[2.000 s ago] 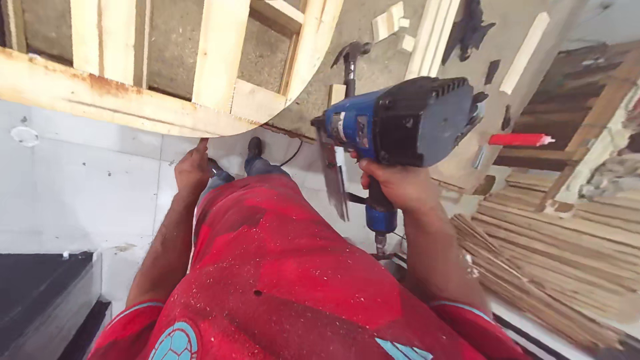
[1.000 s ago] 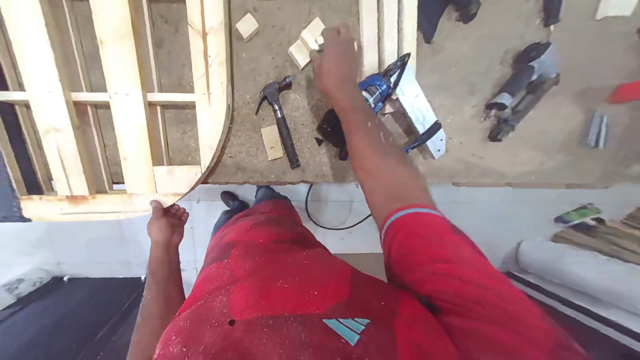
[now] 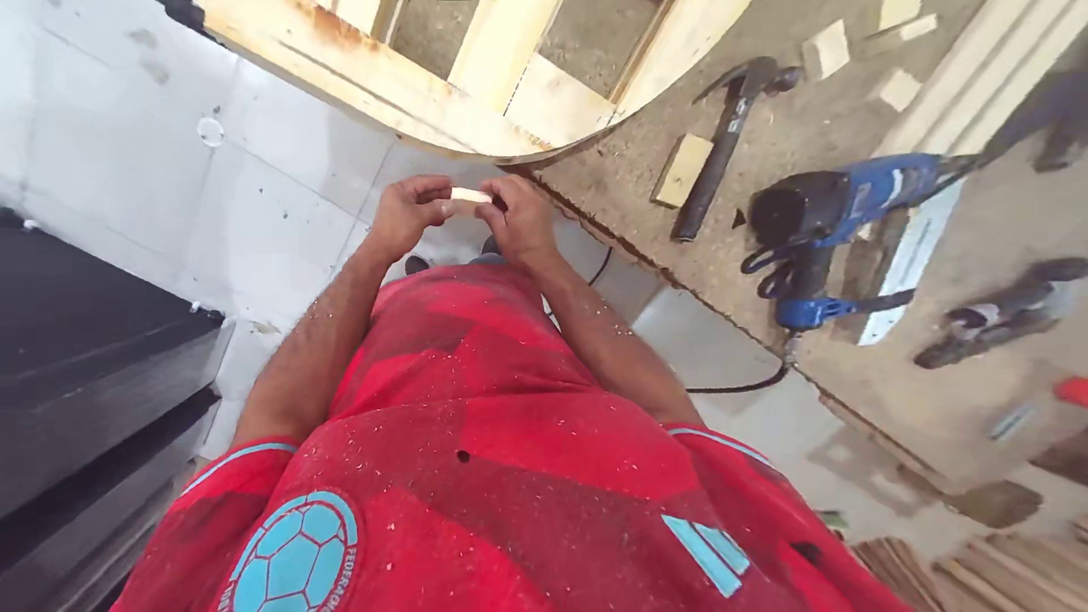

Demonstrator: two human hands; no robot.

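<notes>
Between my left hand point(image 3: 411, 212) and my right hand point(image 3: 520, 217) is a small pale wood block point(image 3: 471, 195), gripped at its two ends by the fingertips. Just beyond my hands curves the rounded edge of a wooden slatted frame point(image 3: 476, 127). A claw hammer point(image 3: 722, 149) lies on the worktable to the right of the frame, beside another small wood block point(image 3: 682, 170). Further right rests a blue and black pneumatic nailer point(image 3: 833, 221), with a hose at its lower end.
Several wood offcuts point(image 3: 829, 49) lie beyond the hammer, near long pale boards point(image 3: 977, 76). A second grey and black tool point(image 3: 999, 314) is on the table at right. Thin wood strips point(image 3: 1011, 565) are stacked at lower right. Dark panels point(image 3: 93, 365) stand at left.
The nailer, in my right hand two seconds ago, now lies on the table. My right hand has come back from the offcuts, and my left hand has left the frame's edge; both hold a block.
</notes>
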